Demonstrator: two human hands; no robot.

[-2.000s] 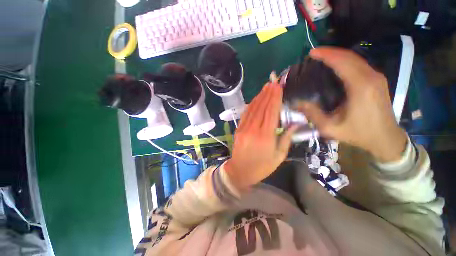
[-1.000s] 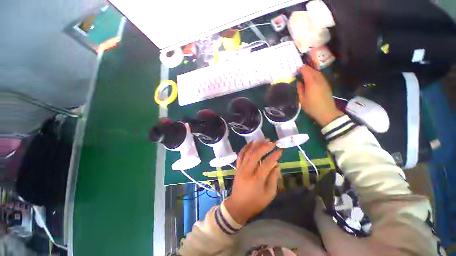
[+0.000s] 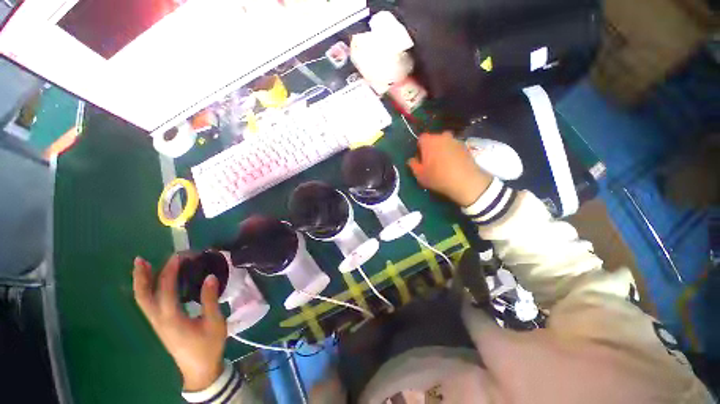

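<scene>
Several bullet security cameras stand in a slanting row on the green bench, black round heads on white bodies and feet. My left hand is at the leftmost camera, fingers spread around its black head; whether they press on it I cannot tell. The second camera, the third camera and the rightmost camera stand untouched, with white leads running to the bench edge. My right hand is right of the rightmost camera, beside the mouse, fingers curled; I cannot tell if it holds anything.
The white keyboard lies behind the cameras, with the yellow tape roll at its left. The monitor stands behind. A black machine and long white strip are at right. Yellow tape marks line the front edge. White parts lie by the lap.
The camera that was in my hands now stands at the right end of the row. My left hand has moved left to the leftmost camera. The view has shifted, showing more monitor.
</scene>
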